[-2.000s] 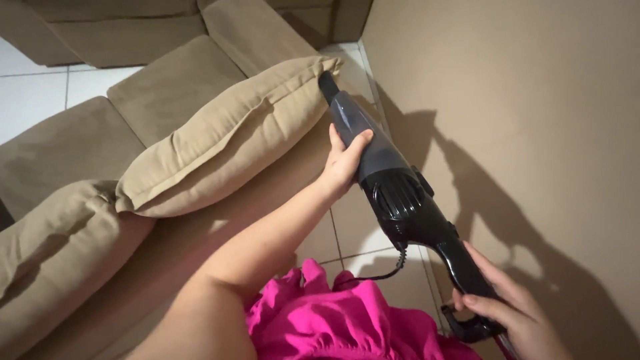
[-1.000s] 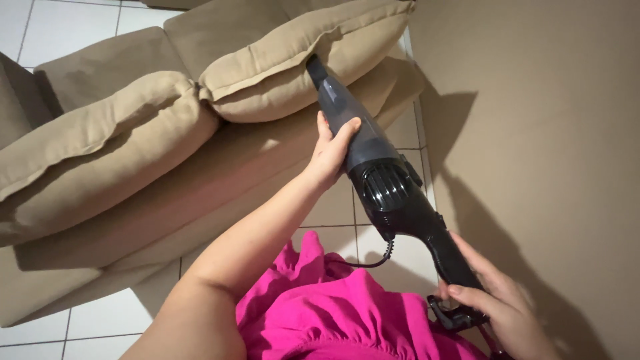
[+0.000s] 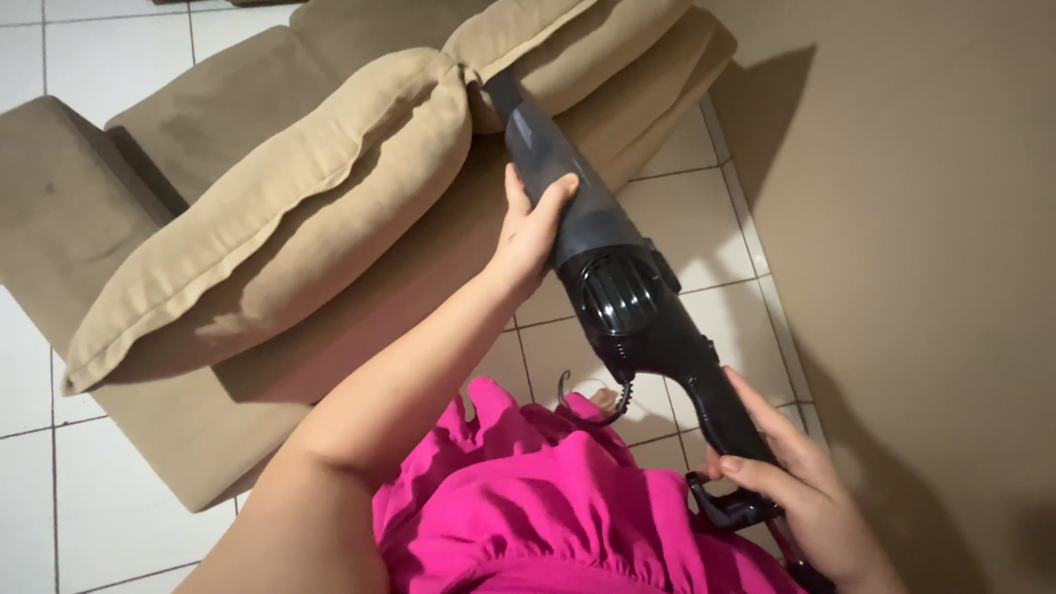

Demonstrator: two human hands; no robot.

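Note:
A black handheld vacuum cleaner (image 3: 620,289) with a grey translucent dust container lies slantwise across the view. My left hand (image 3: 535,223) supports the container from its left side, fingers partly hidden beneath it. Around the rear handle, at the lower right, my right hand (image 3: 784,470) is closed. The nozzle tip touches the beige back cushions where the left cushion (image 3: 289,223) meets the right cushion (image 3: 577,58). A black power cord (image 3: 606,419) hangs in a curve under the body of the vacuum.
The beige sofa (image 3: 346,346) fills the upper left, with its armrest (image 3: 66,190) at the far left. White floor tiles (image 3: 124,495) show around it. A beige wall (image 3: 924,247) stands on the right. Bright pink clothing (image 3: 536,511) covers my lap area.
The nozzle has moved left along the sofa back, from the right cushion's far end to the junction of the two cushions. Both hands keep their hold. The view has shifted.

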